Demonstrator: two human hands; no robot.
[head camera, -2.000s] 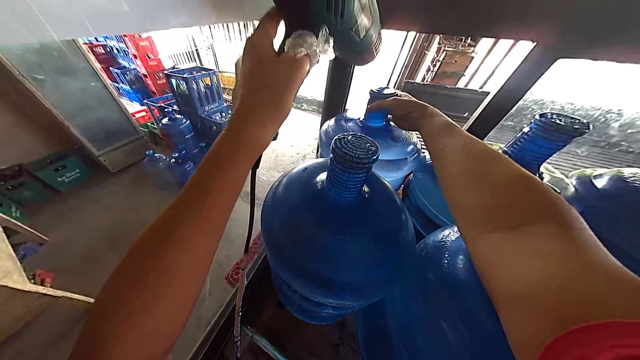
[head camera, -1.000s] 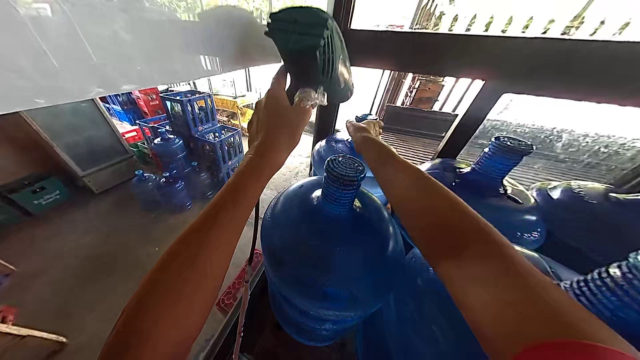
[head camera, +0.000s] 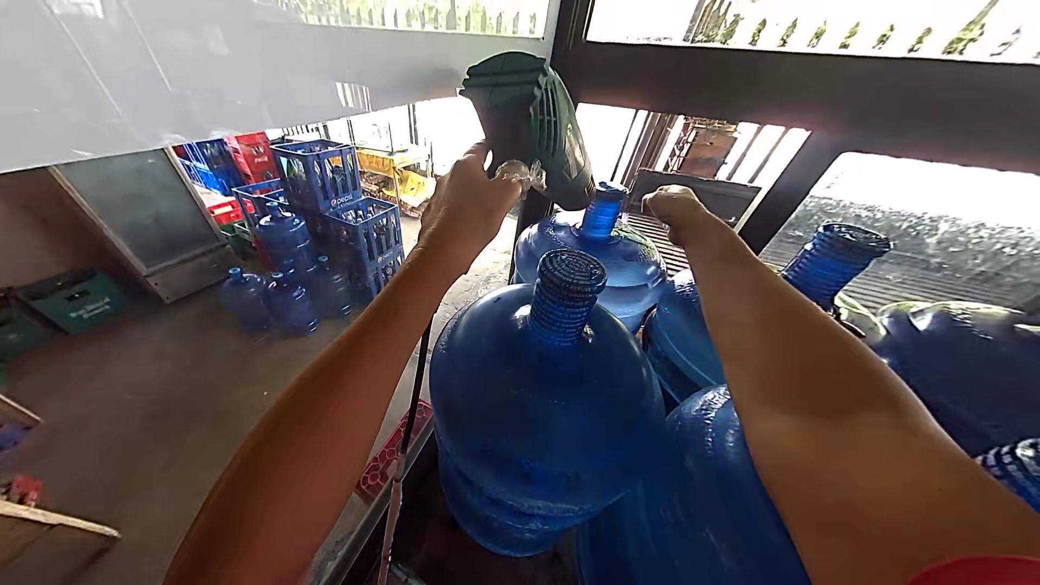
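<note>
My left hand (head camera: 475, 199) is closed around the handle of a dark green heat gun (head camera: 532, 122), which has clear plastic wrapped on it. The gun's front end points down beside the capped neck of the far blue water jug (head camera: 601, 211). Just right of that neck is my right hand (head camera: 676, 210), fingers curled, with no object visible in it; it appears apart from the jug. Nearer to me stands another large blue water jug (head camera: 544, 406) with a ribbed band around its capped neck. More blue jugs (head camera: 837, 256) lie beneath and beyond my right arm.
A cord (head camera: 418, 382) hangs below the left hand. Blue bottle crates (head camera: 317, 175), smaller blue jugs (head camera: 288, 305) and green crates (head camera: 73, 301) stand on the floor at left. Dark window frames (head camera: 780, 77) border the far side, and a pale panel (head camera: 244, 73) spans the upper left.
My right hand, on the far jug's neck two seconds ago, is now off it, to its right. The heat gun stays in my left hand. The view has shifted.
</note>
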